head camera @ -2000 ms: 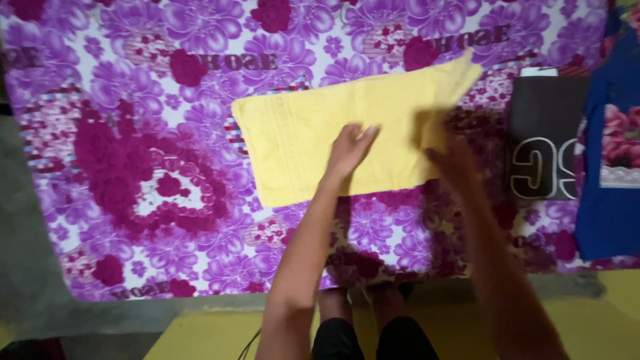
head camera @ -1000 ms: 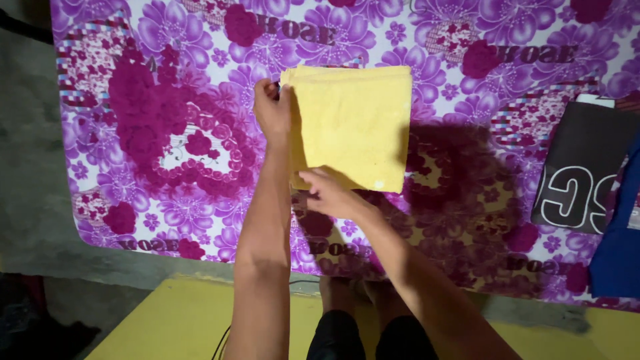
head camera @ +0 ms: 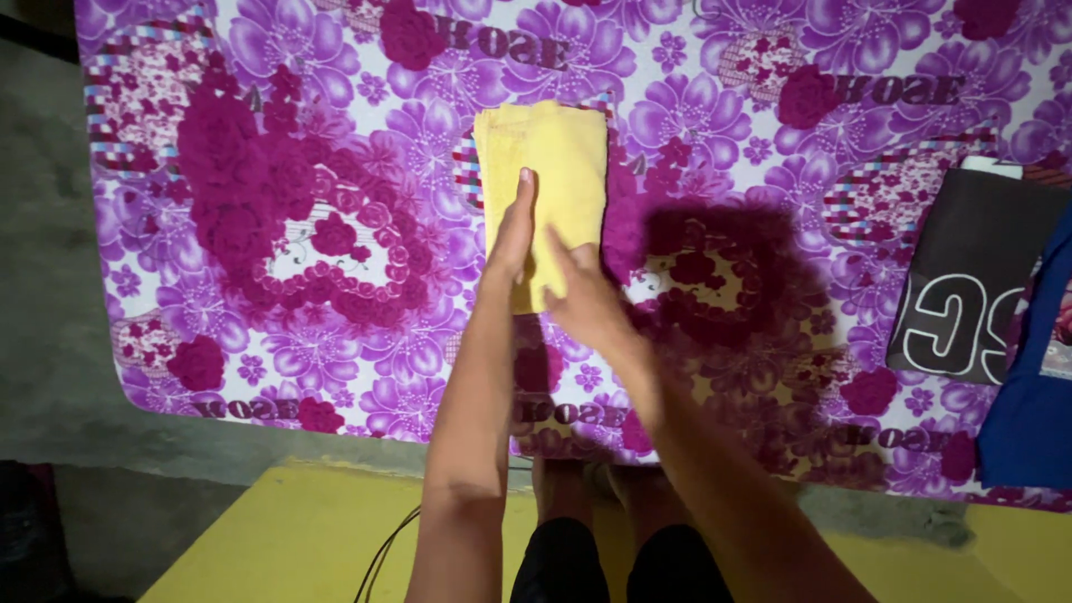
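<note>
A yellow cloth, perhaps a towel (head camera: pixel 569 159), lies folded into a narrow upright rectangle on a purple and white floral cover (head camera: pixel 402 335). My left hand (head camera: pixel 512 230) rests edge-on over the left part of the cloth, its fingers pointing away from me. Over the lower right part of it is my right hand (head camera: pixel 578 289), fingers spread and slightly blurred, touching or just above the cloth. Neither hand is seen gripping the fabric. Layered edges show at the cloth's top left.
At the right lie a dark folded cloth (head camera: pixel 946 268) with white outlined lettering and a blue cloth (head camera: pixel 1022 419) overlapping it. A thin black cable (head camera: pixel 381 553) runs over the yellow floor (head camera: pixel 276 536) below the cover's near edge.
Two seconds ago the yellow cloth was spread wide; one second ago it was a roughly square fold. Now it is about half that width. My left hand has moved from its left edge onto it.
</note>
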